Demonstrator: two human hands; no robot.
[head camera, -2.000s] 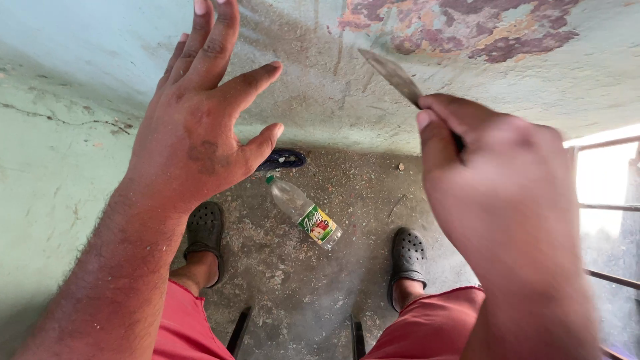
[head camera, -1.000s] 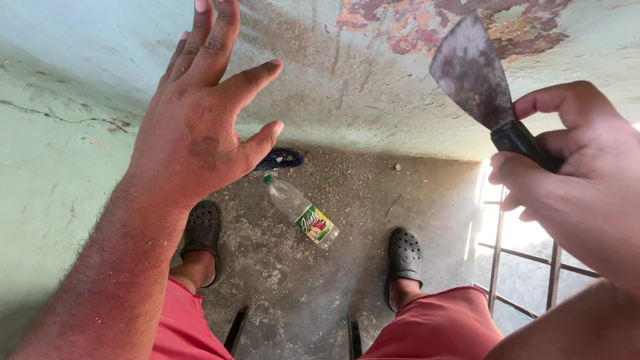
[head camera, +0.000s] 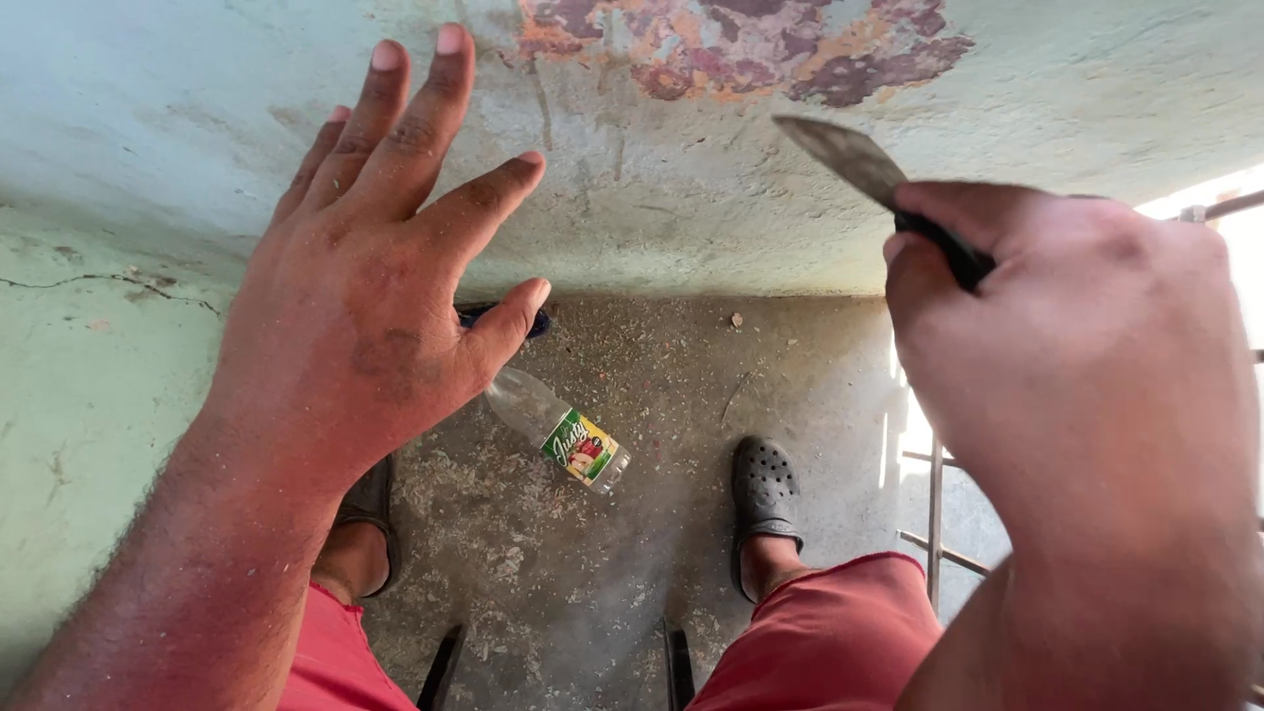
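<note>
My right hand (head camera: 1076, 346) is closed around the black handle of a putty knife (head camera: 849, 158), whose metal blade points up and to the left, seen nearly edge-on. The blade tip appears just below a patch of peeled paint (head camera: 741, 49) on the pale green-blue wall (head camera: 681, 207); whether it touches the wall I cannot tell. My left hand (head camera: 365, 286) holds nothing. Its fingers are spread, palm toward the wall, left of the peeled patch; contact with the wall is not clear.
On the concrete floor (head camera: 652, 395), scattered with paint flakes, lies a clear plastic bottle (head camera: 523, 403). A dark blue object (head camera: 539, 324) shows partly behind my left thumb. My feet wear grey clogs (head camera: 765, 484). Metal bars (head camera: 935, 523) stand at right, and a cracked wall (head camera: 89, 395) at left.
One second ago the putty knife was turned with its blade's broad face in view; now it is nearly edge-on and tilted left. My right hand has turned with it. The left hand has stayed much the same.
</note>
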